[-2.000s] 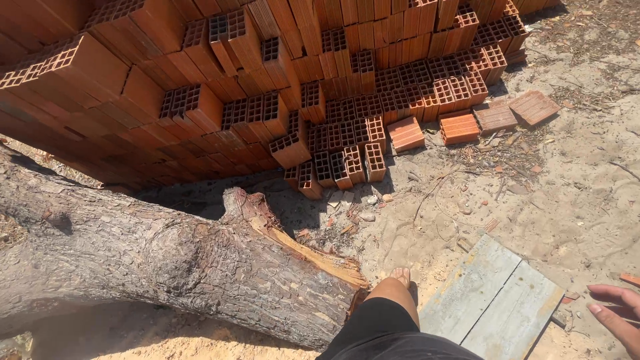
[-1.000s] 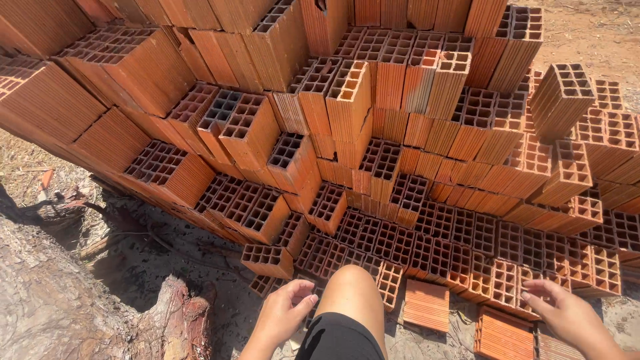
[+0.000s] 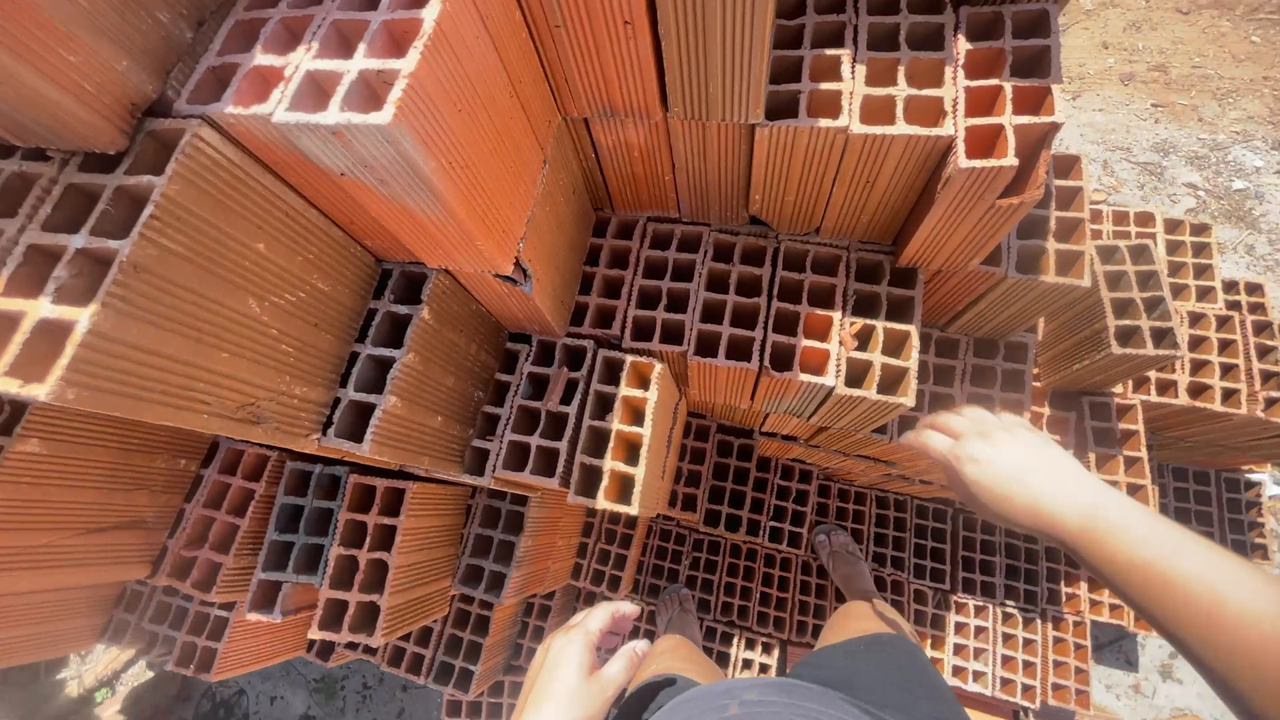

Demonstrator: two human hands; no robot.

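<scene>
My left hand [image 3: 585, 660] is at the bottom centre, fingers apart, with nothing in it, beside my left leg. My right hand [image 3: 975, 455] reaches out on the right over the stack, fingers bent, no brick seen in it; whether its fingertips touch one I cannot tell. Both feet, in flip-flops, stand on a low course of hollow clay bricks [image 3: 735, 480]. Ahead of me rises a stepped row of upright hollow bricks [image 3: 730, 300]. One hollow brick with a sunlit edge [image 3: 625, 430] stands between my hands, further forward.
Taller stacks of ribbed clay bricks [image 3: 440, 170] rise at the left and ahead. One hollow brick [image 3: 1110, 310] leans at an angle on the right. Sandy ground [image 3: 1170, 100] lies beyond the stack, and a dark hollow brick [image 3: 300, 530] sits among orange ones at left.
I have climbed from the ground beside the tree trunk onto the bricks. The view has moved in over the stack. My right hand has reached forward.
</scene>
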